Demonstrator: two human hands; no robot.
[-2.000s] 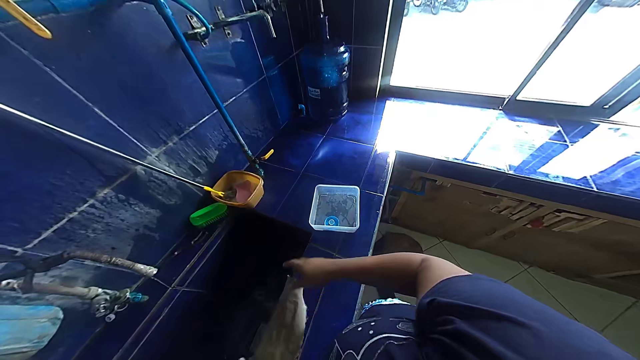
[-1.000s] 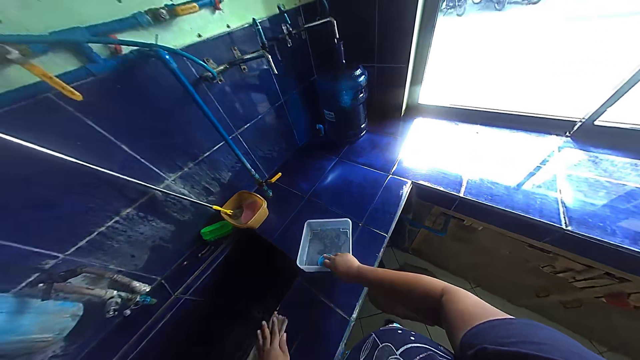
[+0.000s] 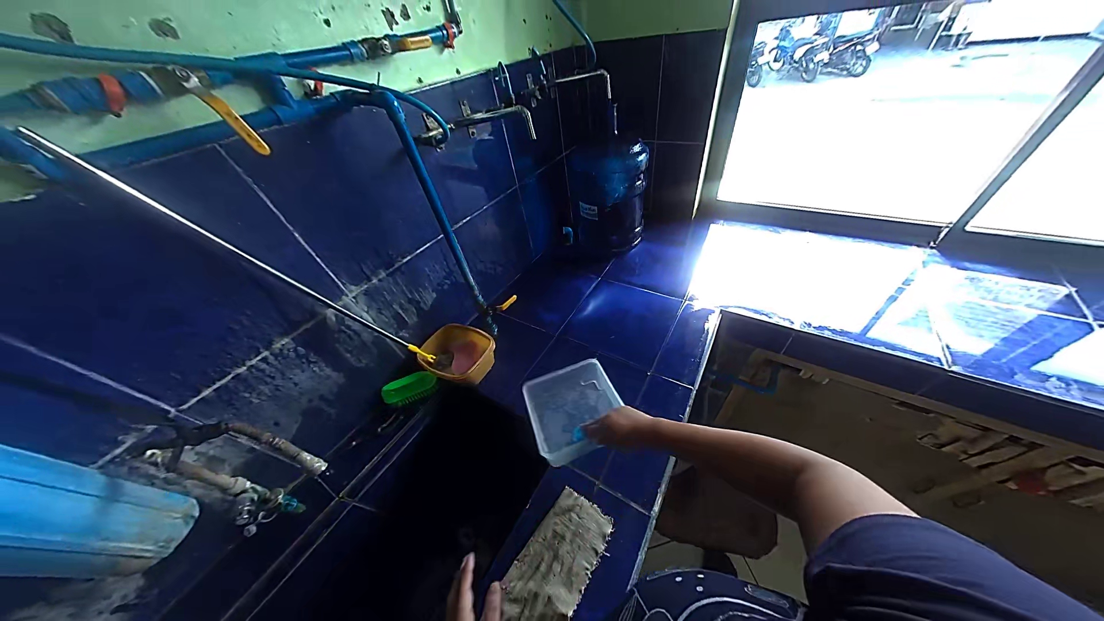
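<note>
My right hand grips the near right side of a clear plastic container, with a small blue thing at the fingers. The container looks tilted above the blue tiled ledge. At the bottom edge my left hand shows only its fingers, apart, beside a worn grey-brown cloth that lies on the ledge. Whether those fingers touch the cloth is unclear. A dark basin opens left of the ledge. On its far rim stand a yellow-orange tub with a pinkish thing inside and a green brush.
A long metal rod with a yellow end leans from the tub across the wall. Blue pipes and a tap jut from the left wall. A large blue water jug stands in the far corner, near the window.
My right hand, at the cloth two seconds ago, now holds the container, which has moved from its place on the ledge. The cloth now lies on the ledge. The view has shifted.
</note>
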